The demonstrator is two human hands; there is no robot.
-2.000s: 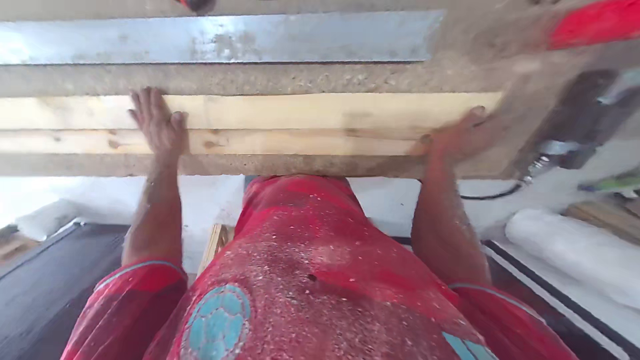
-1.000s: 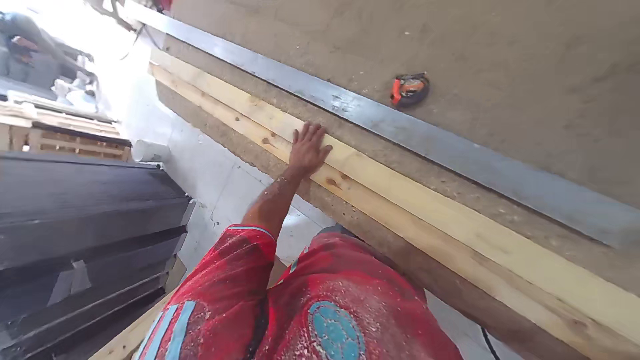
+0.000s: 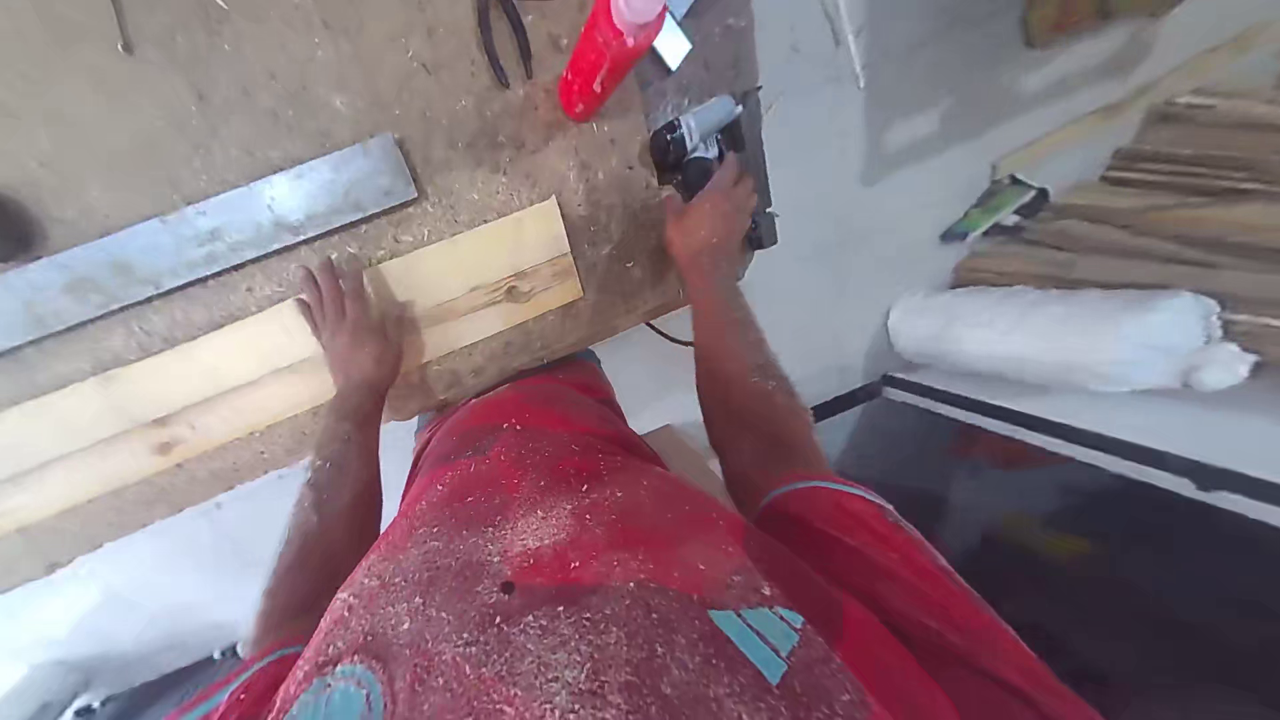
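Note:
My left hand lies with fingers spread across two pale wooden boards, which sit side by side along the near edge of the workbench. At the bench's right corner, my right hand is closed around the dark body of a nail gun or similar power tool; its exact type is unclear. Beyond the boards lies a long flat metal straightedge, parallel to them and apart from them. The boards' right ends stop short of the tool.
Sawdust covers the workbench. A red squeeze bottle and dark-handled pliers lie at its far side. On the right are a white wrapped roll, stacked brown boards and a black-topped surface.
The view has swung toward the boards' right ends. My right hand, on the boards two seconds ago and out of sight one second ago, is now on the tool. My left hand stays on the boards.

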